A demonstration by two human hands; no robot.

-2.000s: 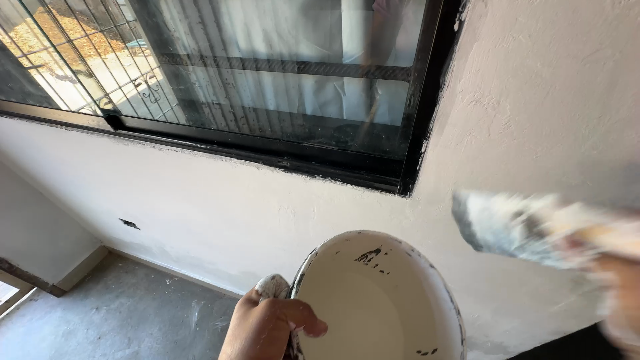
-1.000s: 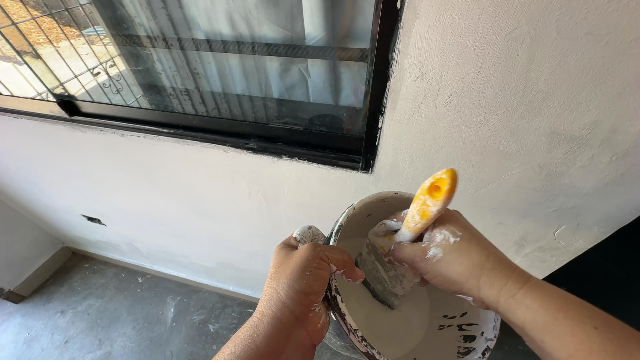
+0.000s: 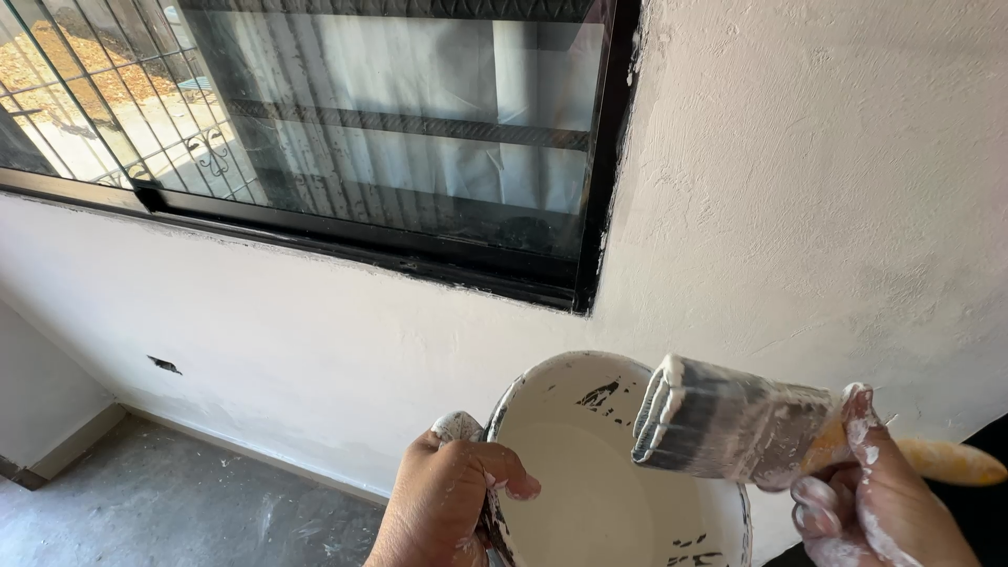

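Note:
My left hand grips the rim of a round bucket at the bottom middle, its thumb inside the edge. Pale off-white paint lies in the bucket, and dark patches mark its inner wall. At the lower right, my right hand is closed on a wide paintbrush with a yellow handle. The brush is above the right side of the bucket, bristles pointing left, with thick white paint along their tips. Paint smears cover the fingers and thumb of my right hand.
Ahead is a black-framed sliding window with metal bars behind the glass. Around it runs a pale wall with rough texture and greyer patches at right. A small hole sits low in the wall, above the grey floor and its baseboard.
Two seconds ago the brush was blurred near the wall at right; one second ago its bristles were down in the bucket. It has since come up and out to the right, with paint on its tips.

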